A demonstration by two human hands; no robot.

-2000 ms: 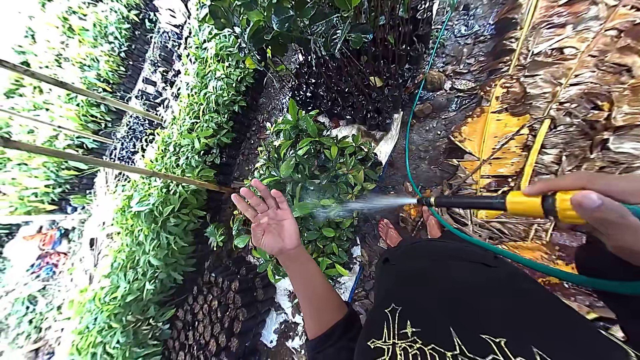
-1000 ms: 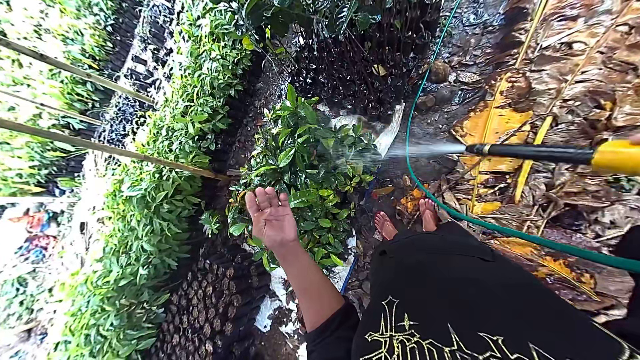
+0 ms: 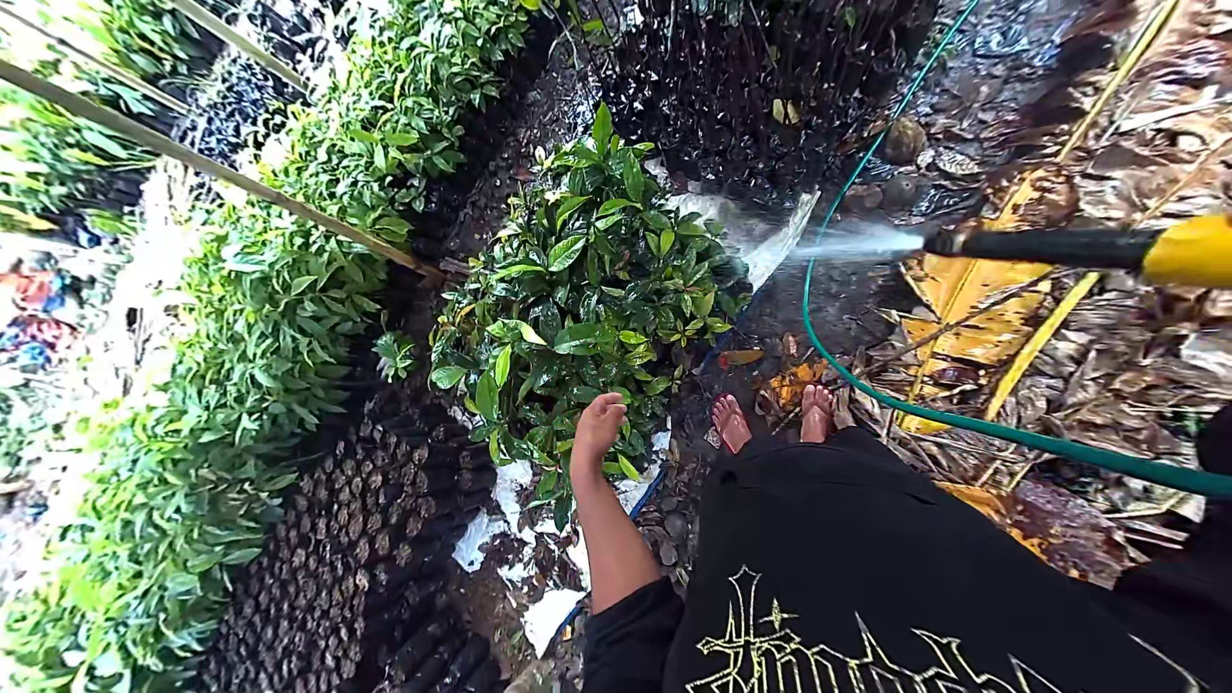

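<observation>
A yellow and black spray wand [image 3: 1068, 247] reaches in from the right edge and throws a white jet of water [image 3: 866, 243] leftward at a clump of leafy green seedlings [image 3: 587, 289]. The hand on the wand is out of frame, so my right hand is not seen. My left hand [image 3: 599, 433] is held over the lower edge of the clump, its fingers curled and nothing visible in them; whether it touches the leaves I cannot tell. Wet leaves glisten on the clump's right side.
A green hose [image 3: 962, 416] curves over the ground near my feet [image 3: 775, 421]. Dry leaves [image 3: 1165, 356] cover the right side. Rows of seedlings [image 3: 260, 308], soil-filled black bags [image 3: 356, 500] and a slanting wooden pole [image 3: 221, 173] lie to the left. White torn sheeting [image 3: 549, 616] borders the clump.
My left hand was raised with its palm up and fingers spread; now its fingers are curled. My right hand, seen on the wand two seconds ago, is out of frame.
</observation>
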